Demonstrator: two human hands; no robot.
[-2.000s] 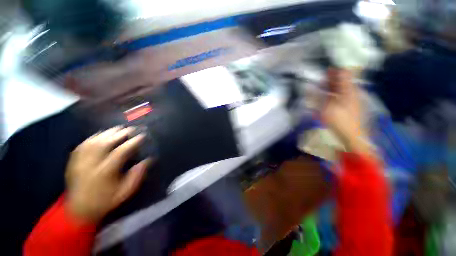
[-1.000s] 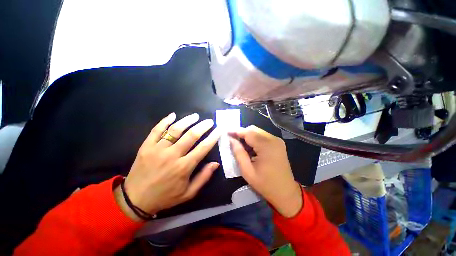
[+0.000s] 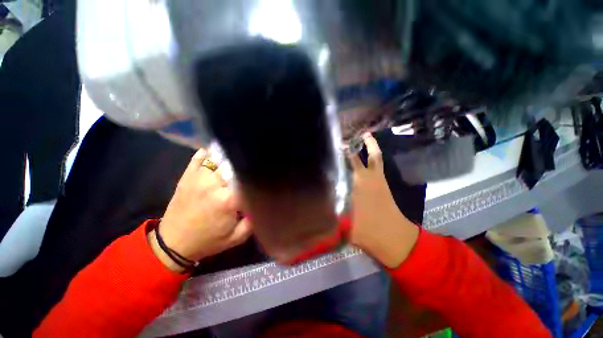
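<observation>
The black cut panel (image 3: pixel 125 165) lies flat on the machine table under the sewing machine head (image 3: pixel 132 72). My left hand (image 3: pixel 201 214) rests on the panel left of the dark glossy oblong (image 3: pixel 264 112) that hangs from the head; its fingertips are partly hidden. My right hand (image 3: pixel 373 201) is on the cloth right of the oblong, with its fingers pointing up toward the needle area. The oblong hides the needle, the cloth between my hands and any strip there. I cannot tell whether either hand pinches something.
A printed ruler (image 3: pixel 456 208) runs along the grey front edge. Black offcuts (image 3: pixel 537 153) hang at the right. A teal furry thing (image 3: pixel 502 49) is on the head, close to the camera. A blue crate (image 3: pixel 529 280) stands below right. More black cloth (image 3: pixel 43 125) lies far left.
The view has moved closer to the machine head, and the oblong now blocks the middle. The white strip under my fingers is no longer visible. My hands are farther apart, at either side of the oblong.
</observation>
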